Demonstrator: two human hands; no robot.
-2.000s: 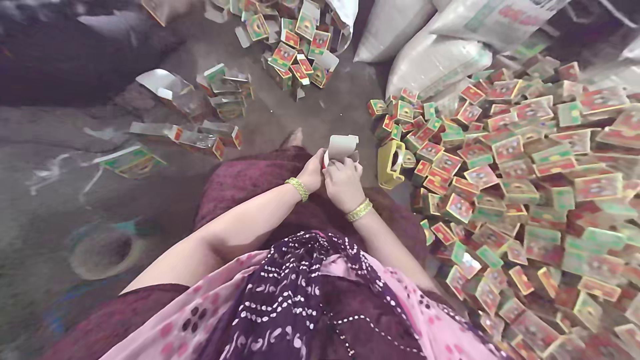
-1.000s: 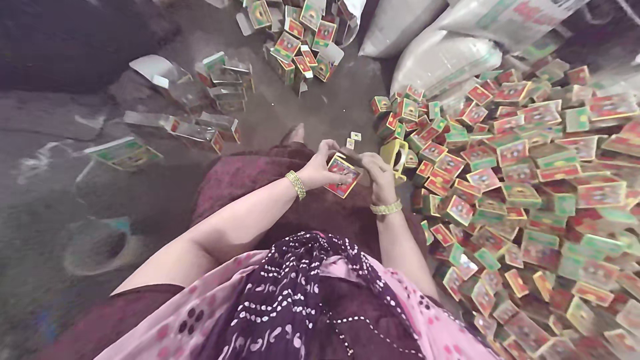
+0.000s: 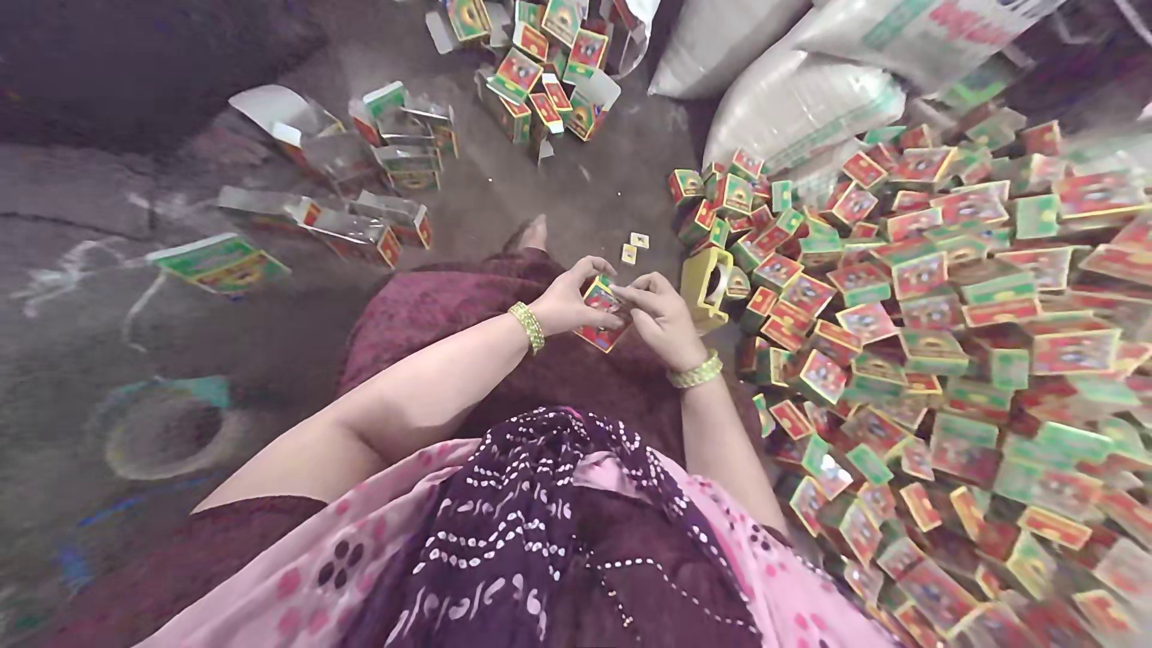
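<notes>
My left hand (image 3: 580, 297) holds a small red and green printed cardboard box (image 3: 598, 335) above my lap, its thumb across the printed face. The fingers of my right hand (image 3: 655, 310) touch the top right edge of that box; whether they pinch anything is too small to tell. Just beyond the hands lie small yellow-edged printed pieces (image 3: 629, 253). A yellow tape dispenser (image 3: 706, 286) with a pale roll stands to the right of my right hand.
A large heap of similar printed boxes (image 3: 918, 270) covers the floor at right. White woven sacks (image 3: 801, 103) lie behind it. More boxes (image 3: 517, 72) sit at top centre, with clear-sided cartons (image 3: 342, 225) at left. My bare foot (image 3: 531, 234) is ahead.
Two seconds ago my hands were together at a whitish object; the printed box face shows since one second ago. Small yellow-edged pieces have come into view beyond the hands. My right hand has moved nearer the box.
</notes>
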